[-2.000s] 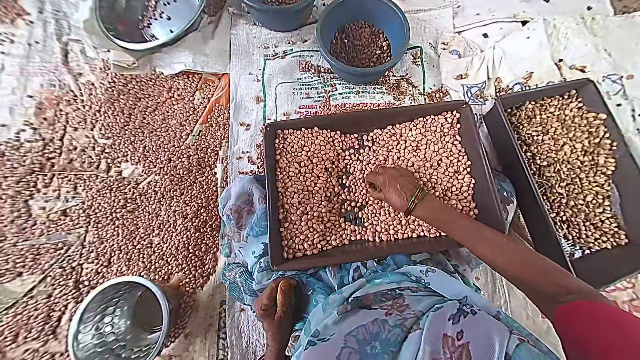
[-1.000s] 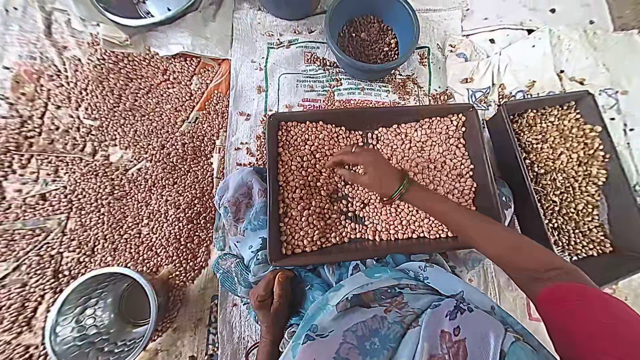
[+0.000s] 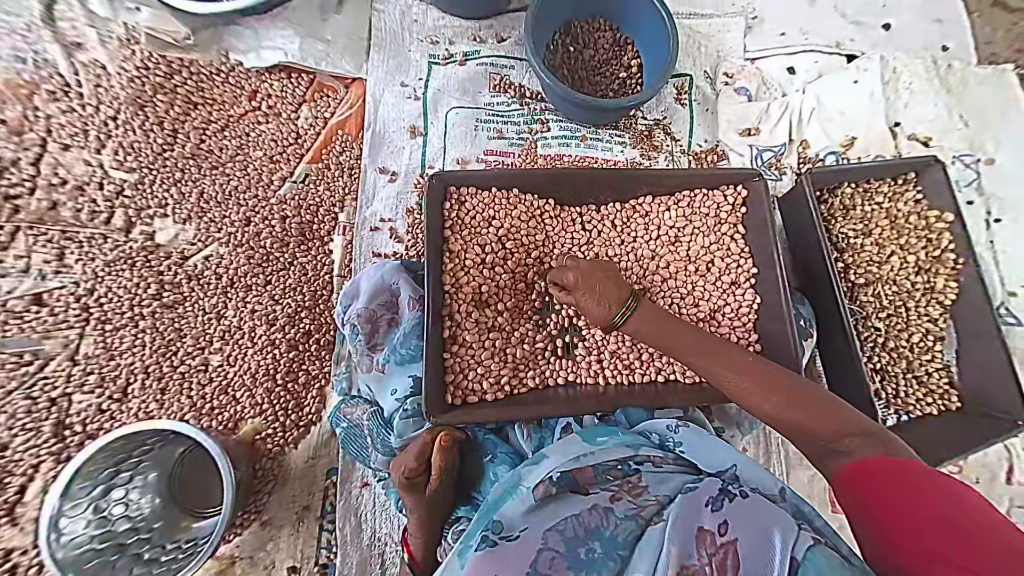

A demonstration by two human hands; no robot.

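A dark rectangular tray (image 3: pixel 576 398) full of pale pinkish nuts or beans (image 3: pixel 680 256) rests against the patterned cloth over my lap. Over the middle of these, just above a patch where the dark tray bottom shows, is my right hand (image 3: pixel 590 290), fingers bunched and pointing left; whether anything is pinched in them cannot be seen. My left hand (image 3: pixel 428 472) lies curled with its fingers bent near the tray's lower left corner, on the cloth, and its palm is hidden.
To the right stands another dark tray (image 3: pixel 980 320) of yellowish-brown pods or kernels. A blue bowl (image 3: pixel 588 108) of dark pieces is beyond the middle tray. At left are spread reddish nuts or beans (image 3: pixel 264 320) and a tipped metal pot (image 3: pixel 120 512). Printed sacks (image 3: pixel 392 120) cover the ground.
My right hand moved left and up across the tray between the two earlier frames; now it is lower, near the bare patch, with its fingers drawn together. My left hand stays by the tray corner.
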